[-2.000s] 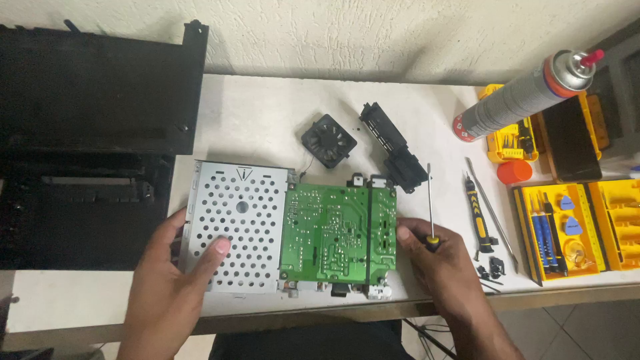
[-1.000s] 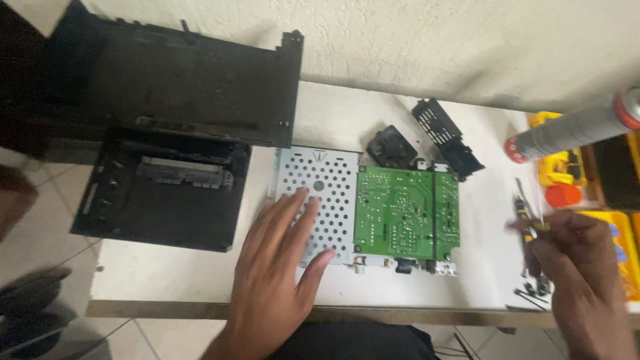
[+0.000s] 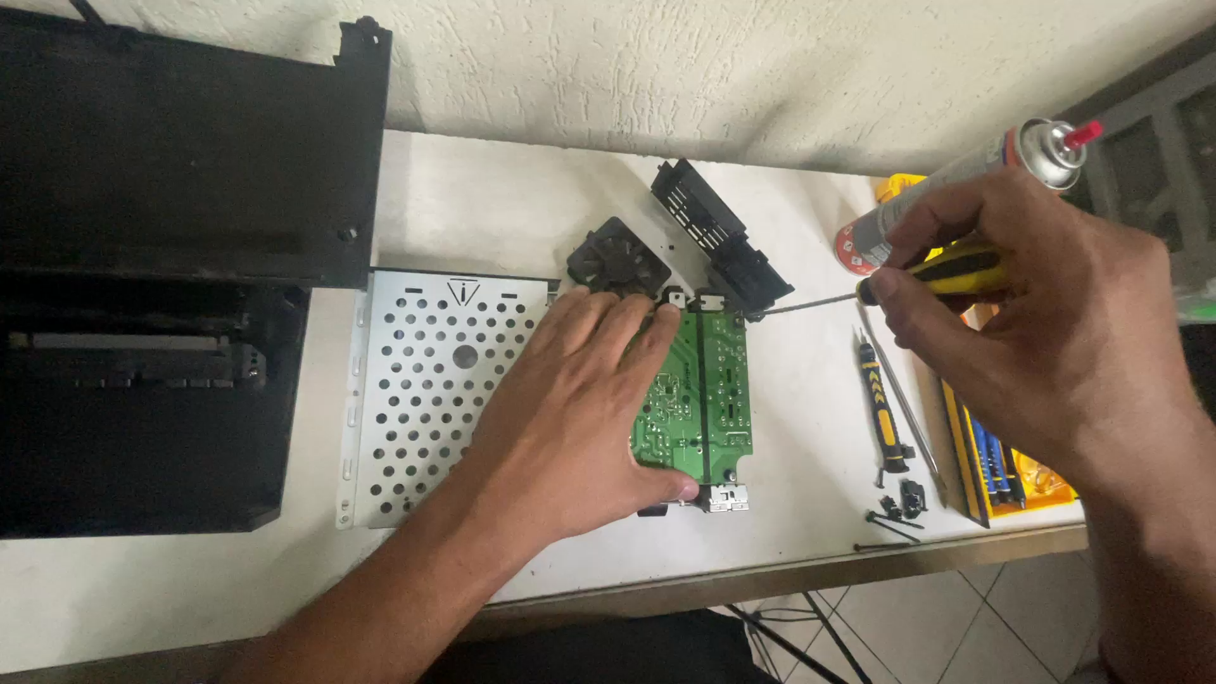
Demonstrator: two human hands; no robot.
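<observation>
My left hand (image 3: 570,418) spans a green circuit board (image 3: 727,389), its fingertips at the far edge and its thumb at the near edge. A perforated metal plate (image 3: 427,399) adjoins the board on the left. My right hand (image 3: 1026,304) grips a screwdriver (image 3: 950,271) by its yellow and black handle; the shaft points left, its tip close to the board's far right corner and a black plastic part (image 3: 750,275). Just beyond my left fingertips lies a small black fan (image 3: 617,256). A vented black plastic piece (image 3: 698,209) leans against that other black part.
Black casing pieces (image 3: 190,152) (image 3: 142,456) fill the left. Right of the board lie a yellow and black precision screwdriver (image 3: 881,408), a thin metal rod (image 3: 902,408) and several screws (image 3: 888,521). A spray can (image 3: 874,237) and a yellow tool case (image 3: 1035,489) stand farther right.
My left hand has moved from the metal plate onto the board. My right hand has gone from beside the precision screwdriver to above the right side, the screwdriver now pointing left. The view has shifted.
</observation>
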